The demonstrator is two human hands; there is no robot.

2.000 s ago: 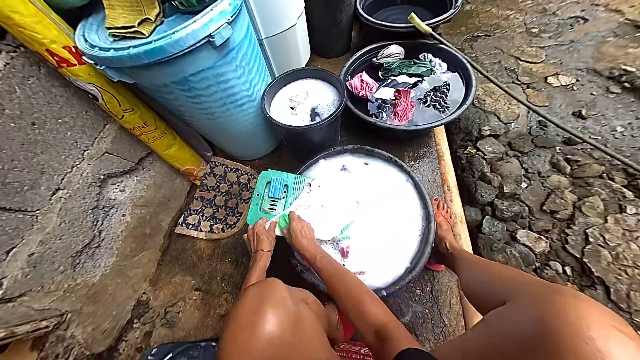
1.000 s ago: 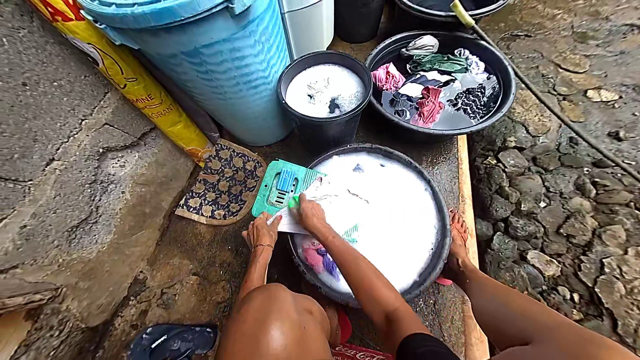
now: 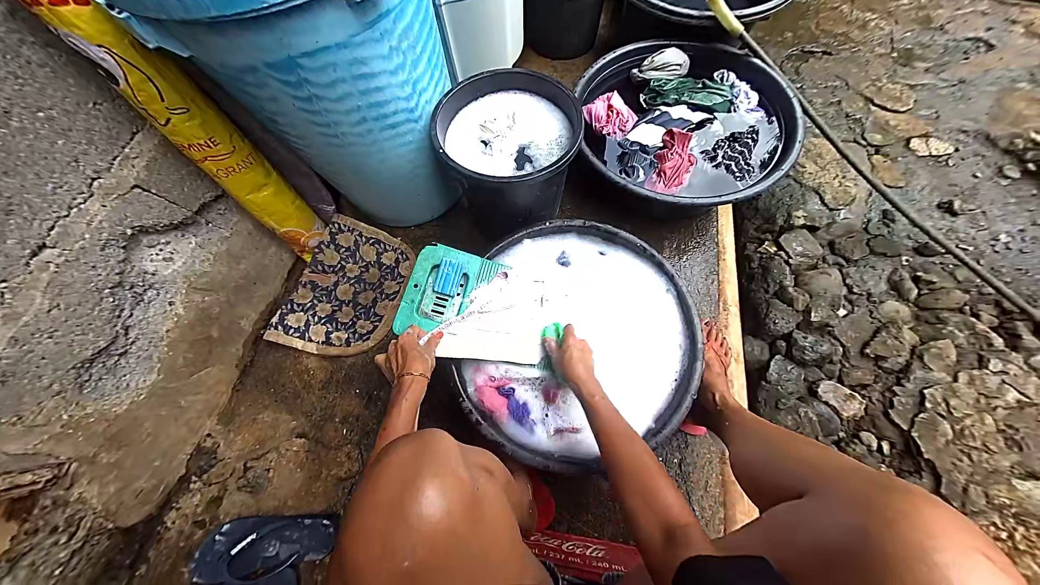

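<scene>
My left hand (image 3: 409, 355) grips the edge of a white cloth (image 3: 491, 335) at the left rim of a black basin (image 3: 686, 325) full of suds. The cloth lies over a green plastic washboard (image 3: 414, 301), which leans into the basin and has a blue bar, probably soap, in its tray. My right hand (image 3: 571, 357) is closed on a green brush (image 3: 554, 333) at the cloth's right part, over the foam. Pink and purple cloths (image 3: 494, 398) show in the suds near the front left. The brush's underside is hidden.
Behind stand a black bucket of suds (image 3: 508, 134), a basin of soaking clothes (image 3: 792, 138) and a big blue bin (image 3: 325, 106). A floral mat (image 3: 341, 284) lies left, a dark slipper (image 3: 264, 548) front left. A stick (image 3: 877, 187) crosses rocky ground at right.
My right hand with the green brush has moved right, away from my left hand, and the white cloth now lies stretched between them. The view has moved nearer the basin.
</scene>
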